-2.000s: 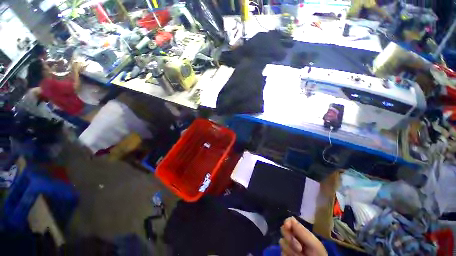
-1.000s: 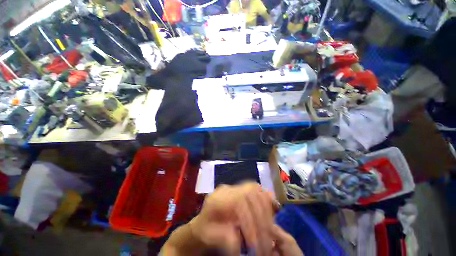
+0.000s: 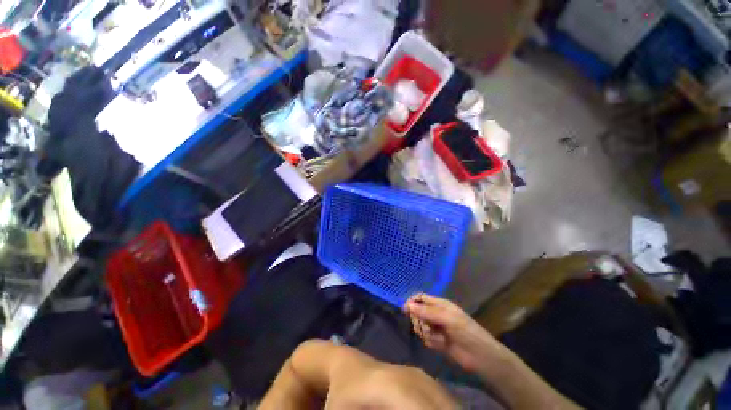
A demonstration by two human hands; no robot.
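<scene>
A blue mesh plastic basket (image 3: 393,240) stands in the middle. It looks empty and tilts towards me. My right hand (image 3: 441,327) comes from the lower right with its fingers curled at the basket's near rim; whether it grips the rim is unclear. My left hand (image 3: 365,380) is at the bottom middle, blurred, below the basket; its fingers are not clear. A red plastic basket (image 3: 156,300) stands to the left. Dark cloth (image 3: 272,320) lies between the two baskets.
A sewing table with a blue edge (image 3: 232,108) is at the upper left. Behind the blue basket are a cardboard box (image 3: 353,156) of cloth scraps, a white basket (image 3: 437,60) and a small red tray (image 3: 458,164) with a dark item. A dark cloth heap (image 3: 589,344) is at the lower right.
The view has swung to the right, so the table and red basket now sit further left and the blue basket shows fully. My hands, together before, are now apart.
</scene>
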